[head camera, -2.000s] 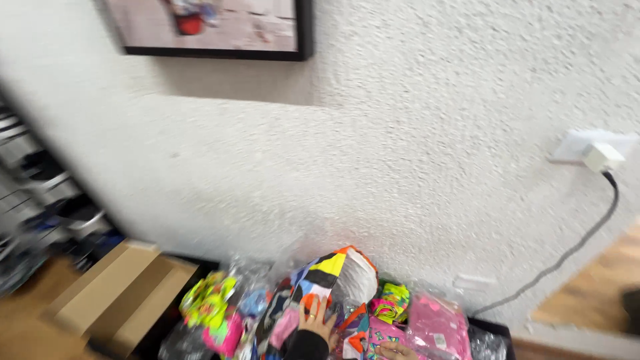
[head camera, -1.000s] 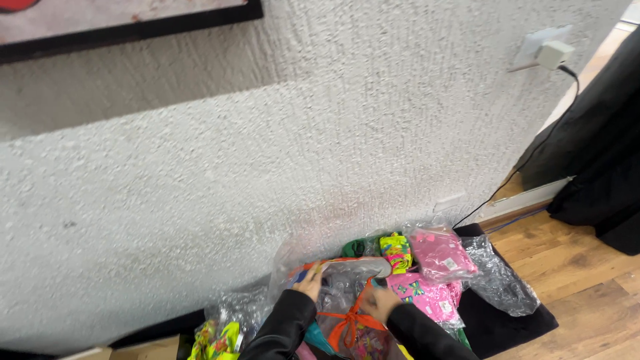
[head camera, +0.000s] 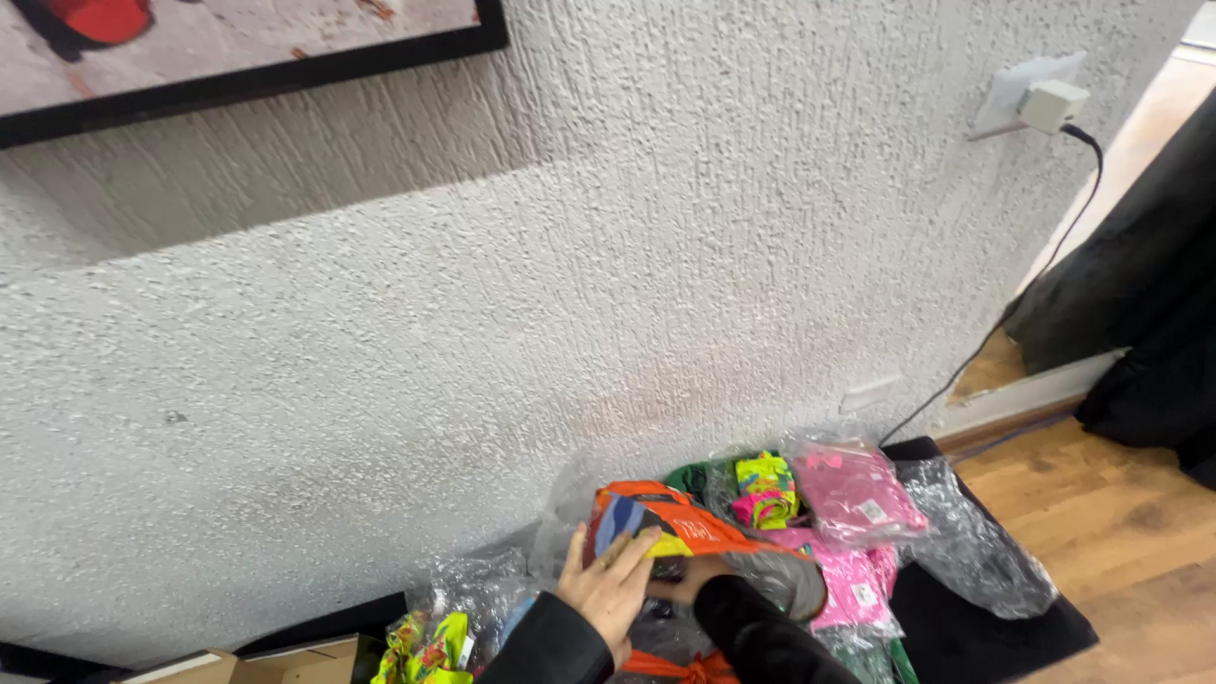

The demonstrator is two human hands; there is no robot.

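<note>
My left hand [head camera: 608,584] lies with spread fingers on a folded orange garment [head camera: 698,522] with blue and yellow patches, inside clear plastic. Beside it my right hand [head camera: 689,577] reaches in under the garment's edge; its fingers are hidden, so its grip cannot be told. An orange knotted strip [head camera: 679,668] lies below both hands. To the right are a yellow and pink patterned garment [head camera: 768,491], a bagged pink garment [head camera: 860,494] and a brighter pink bagged garment [head camera: 855,584]. A neon yellow printed garment [head camera: 427,651] lies left of my hands.
The goods lie on a black surface [head camera: 997,608] against a textured white wall [head camera: 570,285]. An open cardboard box [head camera: 304,662] stands at lower left, and an empty clear bag [head camera: 978,546] at right. A framed picture [head camera: 266,90] hangs above; a cable [head camera: 1035,275] runs down from a plugged-in charger [head camera: 1053,104].
My right hand has moved left, in under the orange garment beside my left hand. The orange garment's patched part now lies under my left fingers.
</note>
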